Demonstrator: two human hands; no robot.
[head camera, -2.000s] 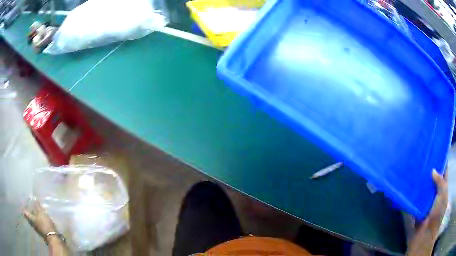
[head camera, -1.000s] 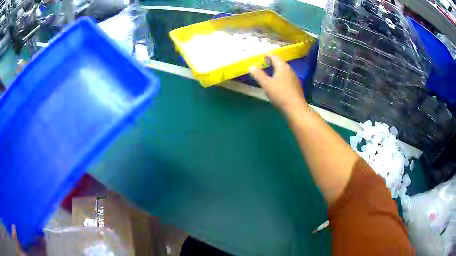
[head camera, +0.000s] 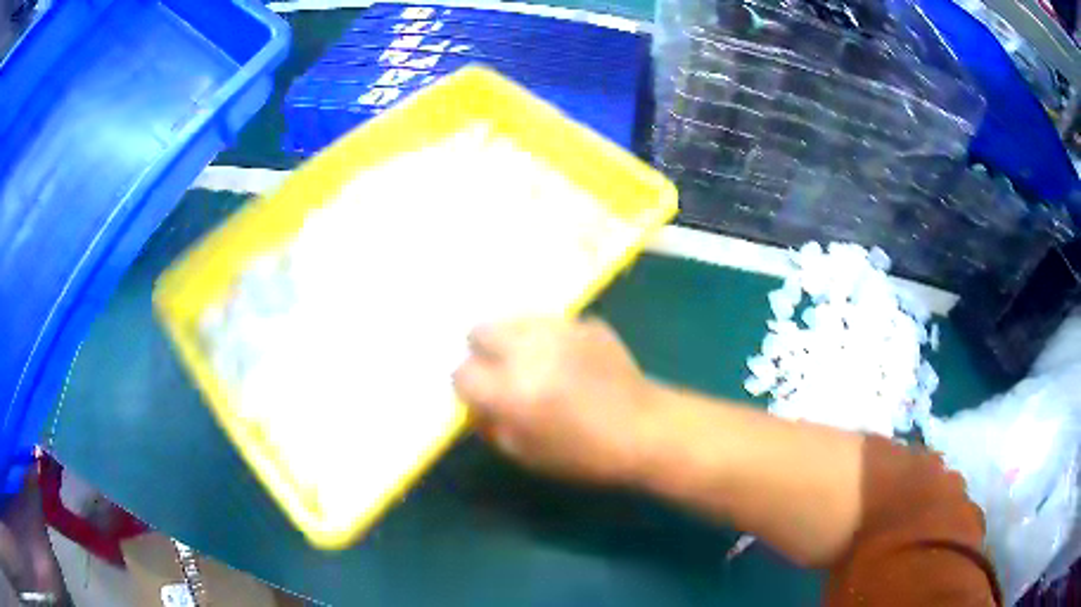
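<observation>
My right hand grips the near long side of the yellow tray. The tray is tilted above the green bench and slightly blurred. Bright whitish small parts cover its floor, too overexposed to tell singly. A blue tray stands tilted at the left, cut off by the picture's edge, and its visible inside shows no parts. My left hand is at its lower corner, mostly cut off and blurred, with the fingers hidden behind the tray's edge.
A pile of white covers lies on the green bench at right, beside a clear plastic bag. Behind the pale rail are a ribbed blue block and dark film-wrapped stacked trays. Red and brown things show below left.
My right hand has taken hold of the yellow tray and brought it from the rear rail towards me and left. The blue tray has shifted up and left, after crossing from the right side earlier.
</observation>
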